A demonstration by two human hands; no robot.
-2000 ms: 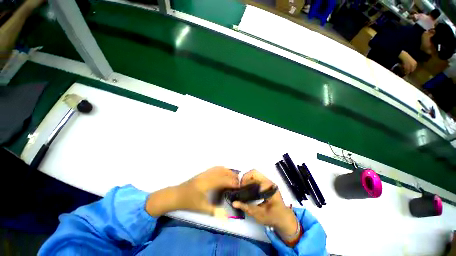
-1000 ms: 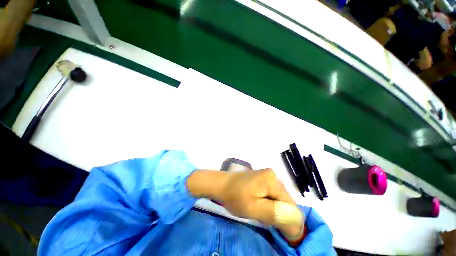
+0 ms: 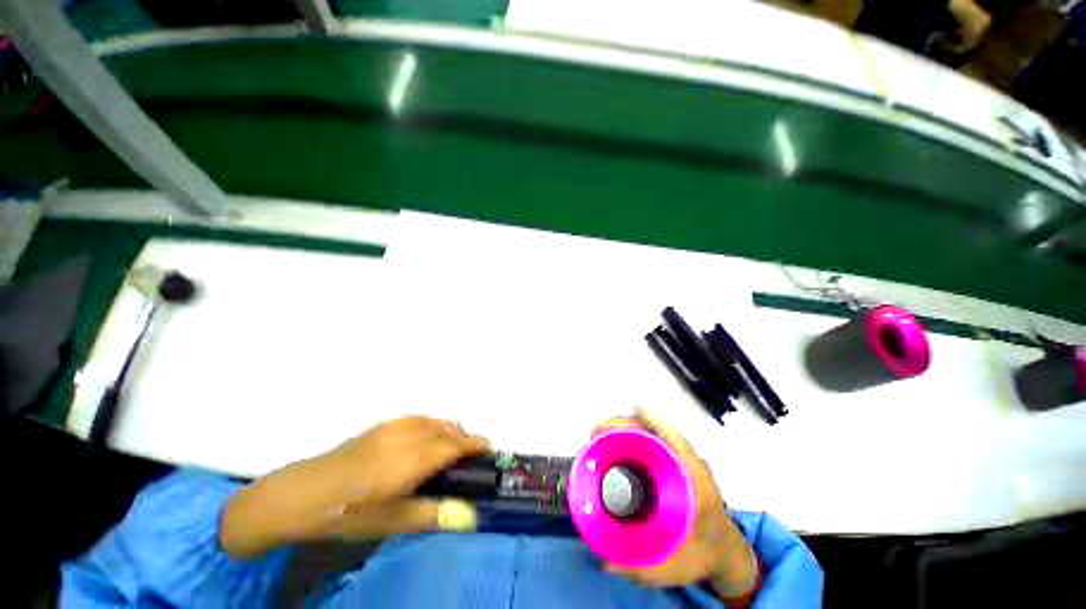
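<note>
My right hand (image 3: 697, 512) is wrapped around a dryer body whose pink end ring (image 3: 631, 497) faces up towards me. A dark handle shell (image 3: 512, 519) runs from the left side of the body, with reddish wires and small parts (image 3: 532, 478) showing along it. My left hand (image 3: 357, 482) holds the far left end of the handle, with a pale yellow cot on one finger. Most of the barrel is hidden behind the ring and my right hand.
Several loose black handle shells (image 3: 718, 366) lie right of centre on the white bench (image 3: 500, 321). A dryer body (image 3: 848, 355) lies beyond them, and another (image 3: 1050, 381) at the right edge. A mallet (image 3: 124, 369) lies far left. The green belt (image 3: 572, 167) runs behind.
My hands have moved apart, left hand leftward. The pink ring now faces up and the opened handle with its wires shows between my hands. The camera view has turned.
</note>
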